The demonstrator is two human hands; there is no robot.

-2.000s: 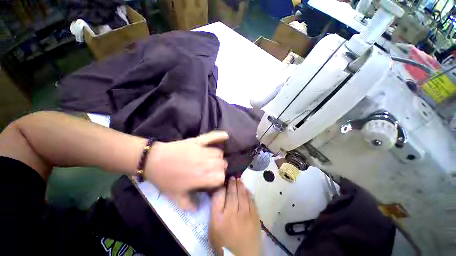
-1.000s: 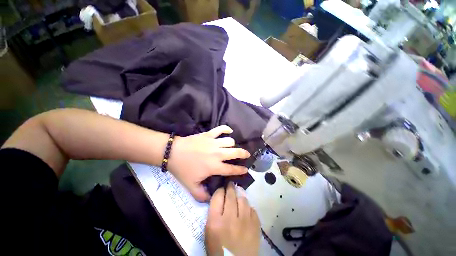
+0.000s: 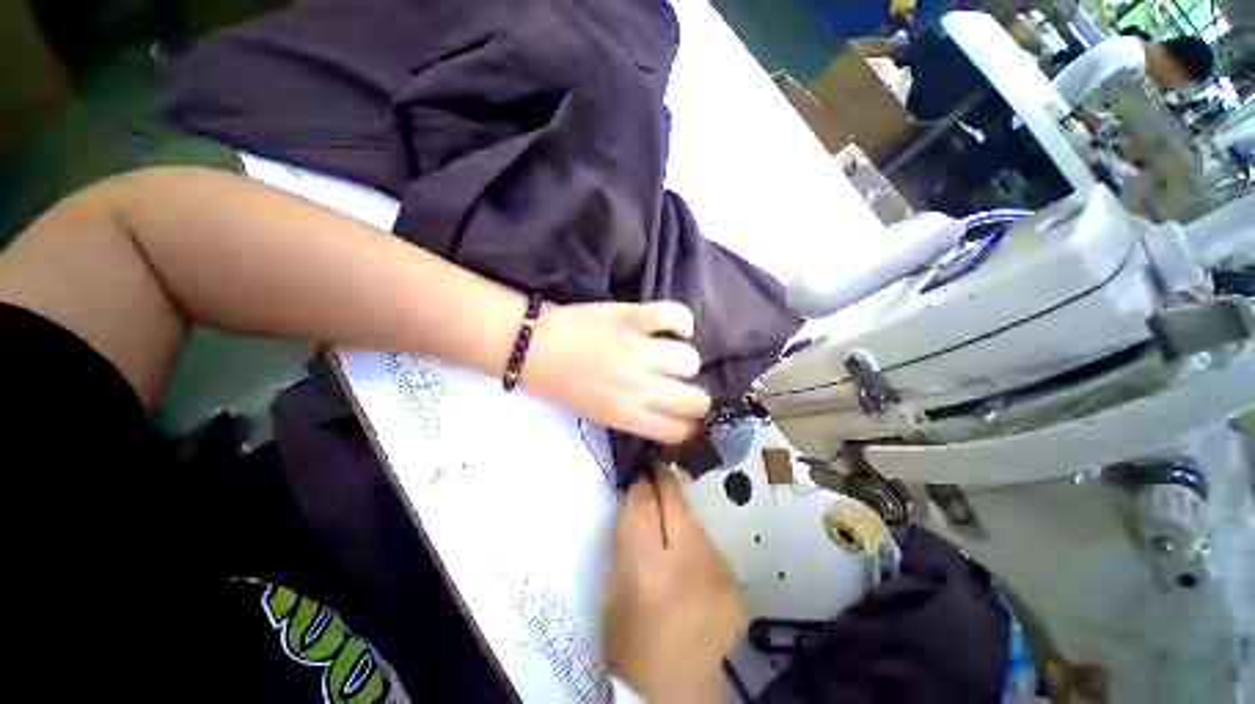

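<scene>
A dark plum-brown garment (image 3: 537, 179) lies bunched on the white sewing table, with its edge running under the off-white machine head (image 3: 991, 330). My left hand (image 3: 619, 365), with a beaded bracelet at the wrist, presses on the garment beside the needle area, fingers bent. My right hand (image 3: 674, 585) is nearer me and pinches the folded garment edge between thumb and fingers. A small greyish disc (image 3: 736, 442) sits beside the foot. The needle itself is too small to make out.
A second dark cloth bundle (image 3: 908, 626) lies right of my right hand, under the arm. A cream spool (image 3: 852, 525) and a black slotted plate (image 3: 789, 634) are near it. Dark cloth hangs over the near table edge. A cardboard box (image 3: 867, 96) and a person (image 3: 1112, 66) are beyond.
The view has turned, so the machine appears lower and further right. My left hand's fingers were spread flat on the cloth and are now curled. My right hand still holds the edge.
</scene>
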